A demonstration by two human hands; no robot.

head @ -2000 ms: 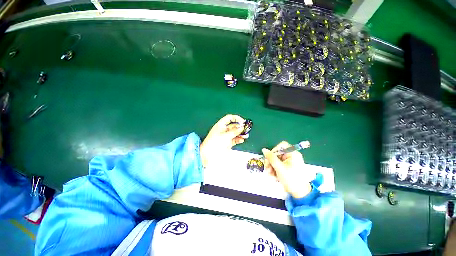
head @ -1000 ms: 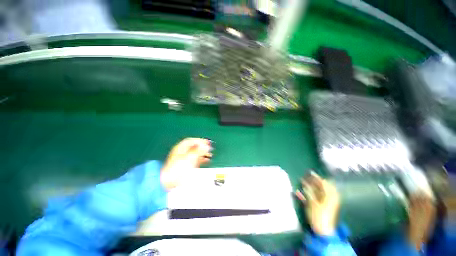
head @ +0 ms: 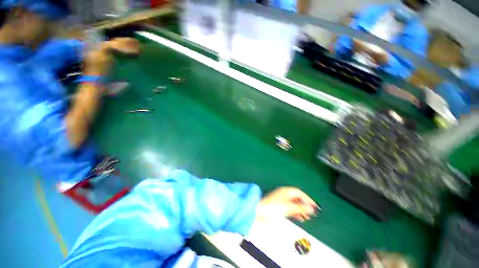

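Note:
My left hand (head: 288, 203) is above the far edge of the white board (head: 278, 238), its fingertips closed around a small dark piece (head: 314, 209), blurred. The round black and yellow part (head: 302, 246) lies on the board. The black strip (head: 258, 253) lies along the board's near side. My right hand (head: 387, 260) is blurred and cut off by the bottom edge, right of the board; what it holds cannot be made out.
A blister tray with yellow-dotted parts (head: 388, 152) rests over a dark block (head: 362, 196) at right. A small unit (head: 283, 142) lies mid-mat. Several small pieces lie farther left. A neighbour's arm (head: 86, 107) reaches in at left, above a red-edged tray (head: 97, 207). People sit opposite.
The view has swung left, so the board and trays sit farther right and the left neighbour shows. My left hand still pinches the small piece. My right hand is now mostly out of view.

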